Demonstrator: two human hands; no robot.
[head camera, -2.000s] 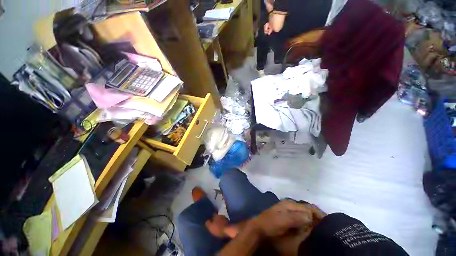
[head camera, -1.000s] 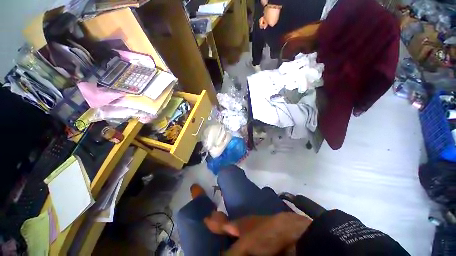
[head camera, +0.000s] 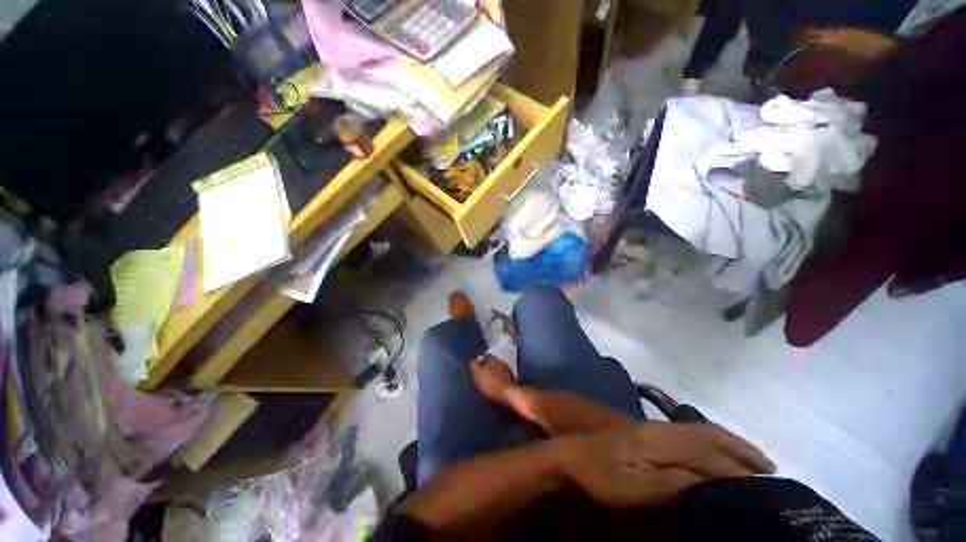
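Note:
My left hand (head camera: 678, 463) lies flat across my right forearm near the black sleeve, fingers extended, with nothing visible in it. My right hand (head camera: 493, 379) is low between my knees over the blue jeans; it is small and partly blurred, and its finger pose is unclear. My forearms cross over my lap. A small amber-brown jar (head camera: 353, 138) with a reddish label stands on the desk edge, left of the open drawer.
The open yellow drawer (head camera: 514, 185) holds clutter. A notepad (head camera: 244, 226), calculator (head camera: 424, 23) and papers lie on the desk. Blue and clear bags (head camera: 546, 265) are on the floor beyond my knees. A cloth-covered chair (head camera: 704, 180) stands right. A black armrest (head camera: 673, 405) is beside my thigh.
The view has swung left and down. My left hand has moved along my right forearm towards the sleeve, and its fingers are now stretched out flat. My right hand stays near my knees.

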